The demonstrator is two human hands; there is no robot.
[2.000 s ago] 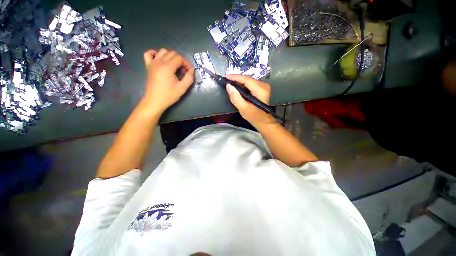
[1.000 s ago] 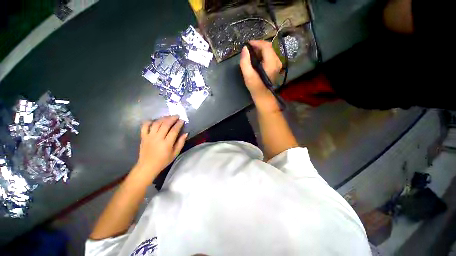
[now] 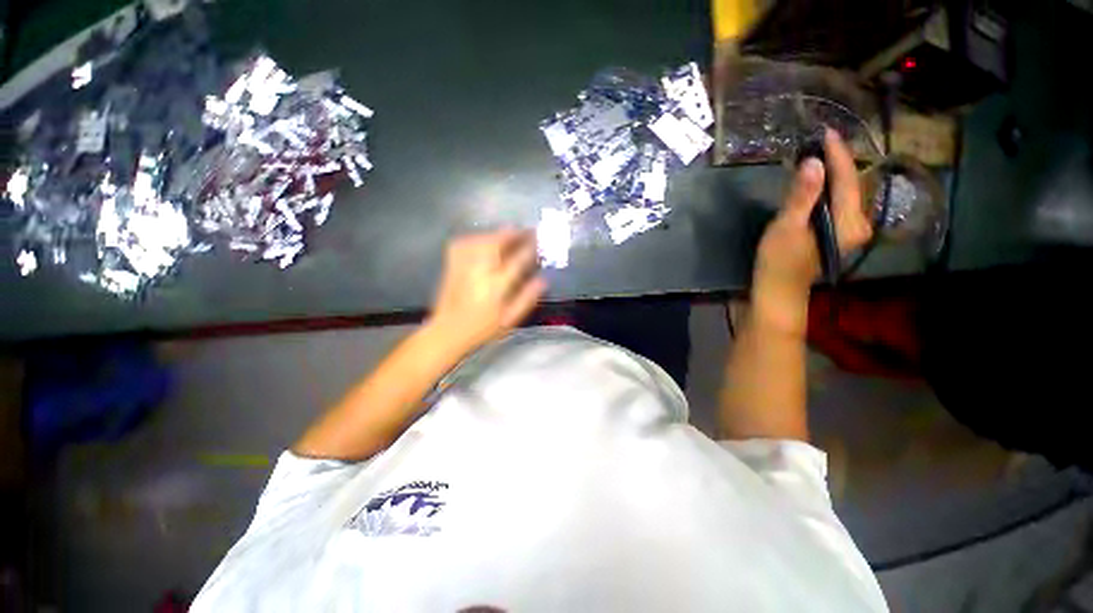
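My right hand is closed around the black soldering iron at the near edge of the component tray; the iron's tip is hard to make out. My left hand is blurred over the bench edge, its fingers beside a small white circuit board. Whether the fingers touch or grip that board cannot be told. A loose pile of circuit boards lies to the right of my left hand.
Small board assemblies are heaped at left, beside a shiny silvery board pile. The solder spool sits right of my right hand. The soldering station shows a red light at upper right. A dark sleeve is at far right.
The camera view has swung about. Since the earliest frame, the iron has moved away from the small board to the tray, in my right hand. My left hand stays near the boards.
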